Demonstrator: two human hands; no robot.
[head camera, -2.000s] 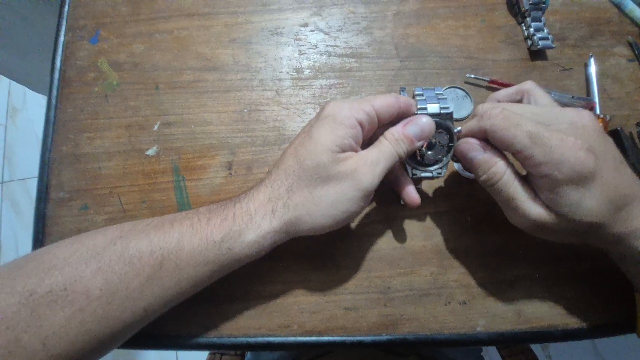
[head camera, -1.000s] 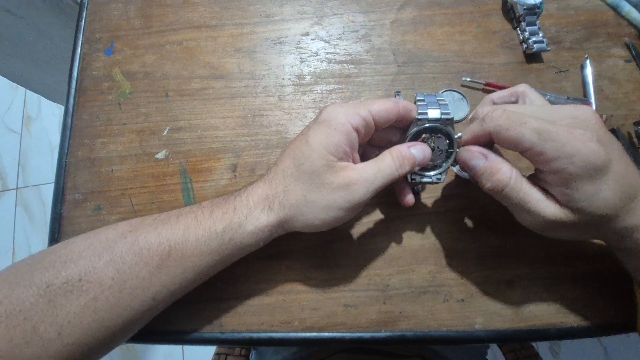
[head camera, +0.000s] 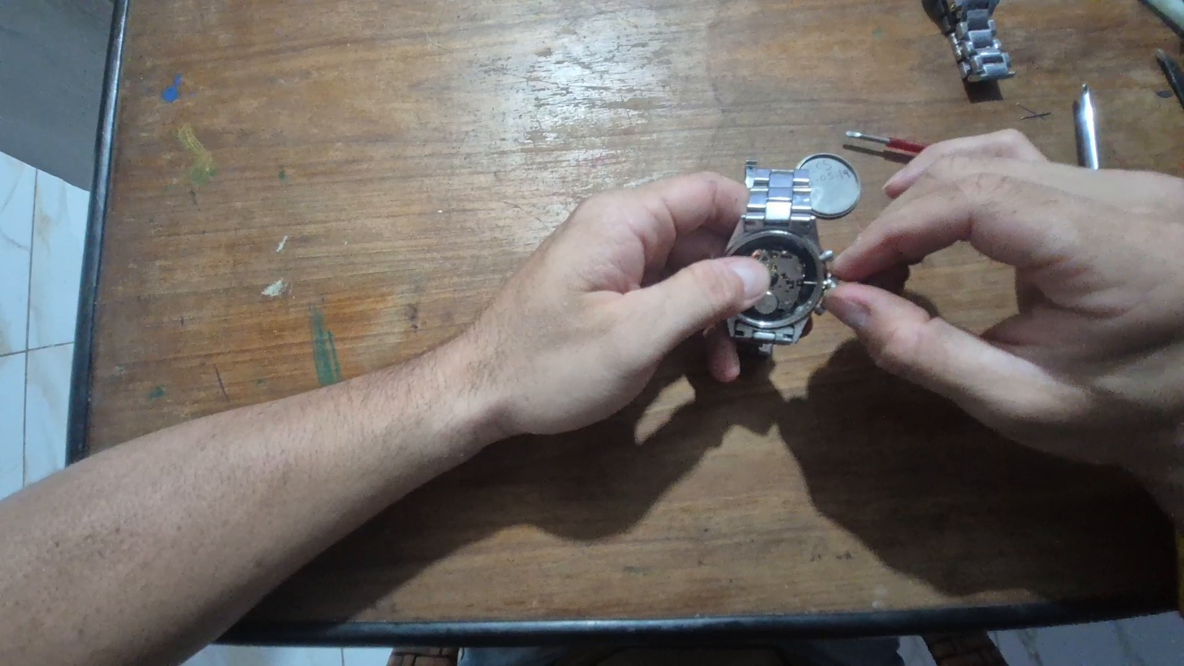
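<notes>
A metal wristwatch (head camera: 794, 277) with its back off and its movement bare is held in my left hand (head camera: 638, 287). The thumb lies over the movement's left side, and the other fingers pass behind the case. From the right, my right hand (head camera: 999, 277) pinches the crown at the case's side between thumb and forefinger. The watch's steel link bracelet (head camera: 779, 196) points away from me. Just beyond the case, beside the bracelet, lies a round metal case back (head camera: 832, 186) that bears writing.
A second metal link bracelet (head camera: 980, 44) lies at the far right. Nearer are a small red-handled screwdriver (head camera: 883, 141), partly behind my right hand, and a silver pointed metal tool (head camera: 1086, 128). The wooden table's dark front edge (head camera: 592, 631) runs below my forearms.
Both hands remain at the watch. My left thumb has shifted a little on the case, showing more of the movement than two seconds ago.
</notes>
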